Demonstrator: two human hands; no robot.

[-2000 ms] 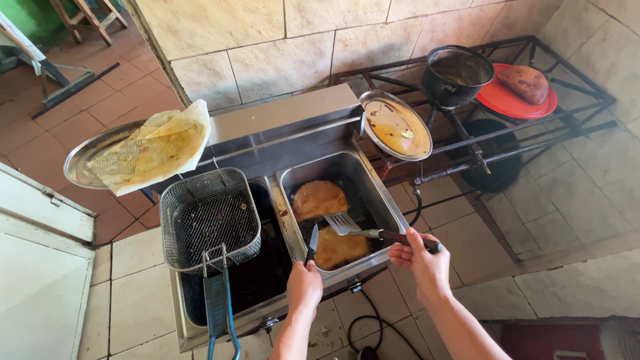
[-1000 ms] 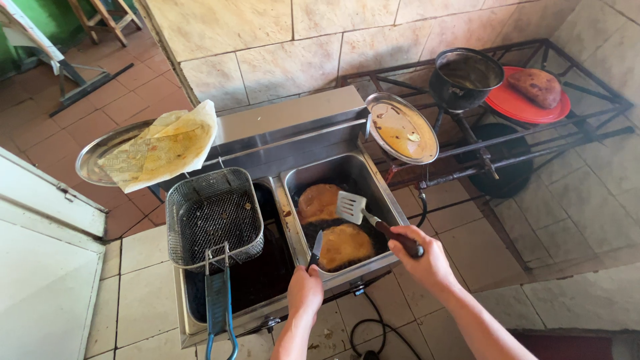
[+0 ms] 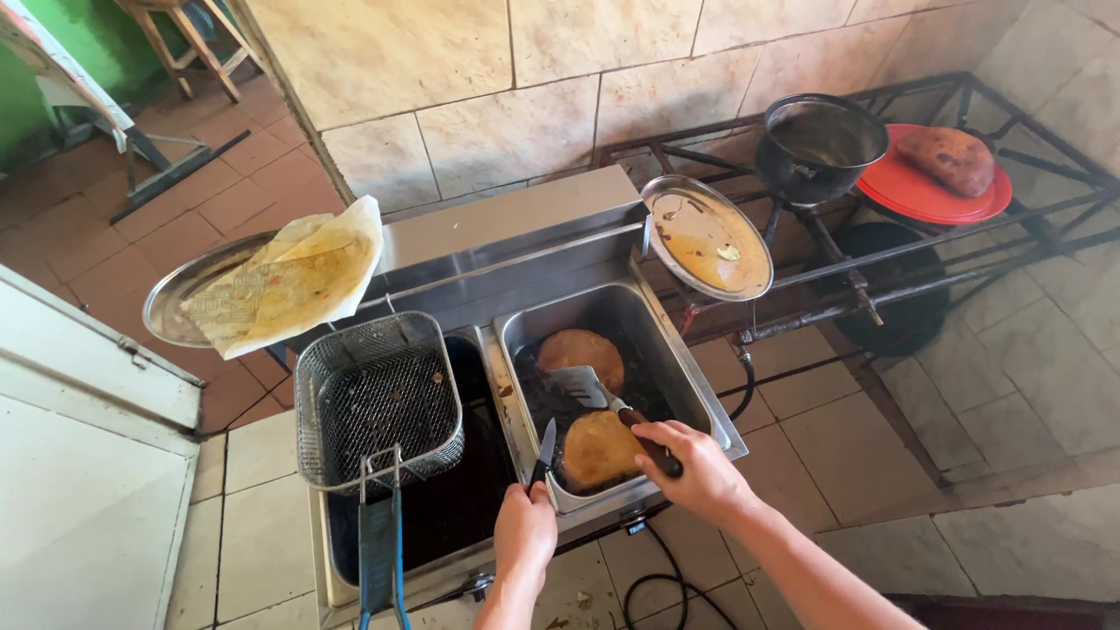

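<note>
My right hand (image 3: 696, 468) grips the dark handle of a slotted metal spatula (image 3: 581, 385), whose blade lies over the lower edge of the farther round fried dough piece (image 3: 577, 347). Nearer to me in the same oil-filled fryer basin (image 3: 700, 394) floats a second, paler fried piece (image 3: 599, 446), with the spatula's handle end passing over its right side. My left hand (image 3: 525, 529) holds a small knife (image 3: 546, 446) by its black handle, blade pointing up, at the basin's near left rim.
A wire fryer basket (image 3: 376, 394) hangs over the left basin. An oval tray with oily paper (image 3: 297, 271) stands behind it. At right are another oval metal tray (image 3: 713, 241), a black pot (image 3: 818, 144) and a red plate (image 3: 892, 188) with a fried piece (image 3: 949, 160) on a burner frame (image 3: 1006, 236).
The spatula blade has moved from between the two fried pieces to the farther one's lower edge. Both hands keep hold of their tools.
</note>
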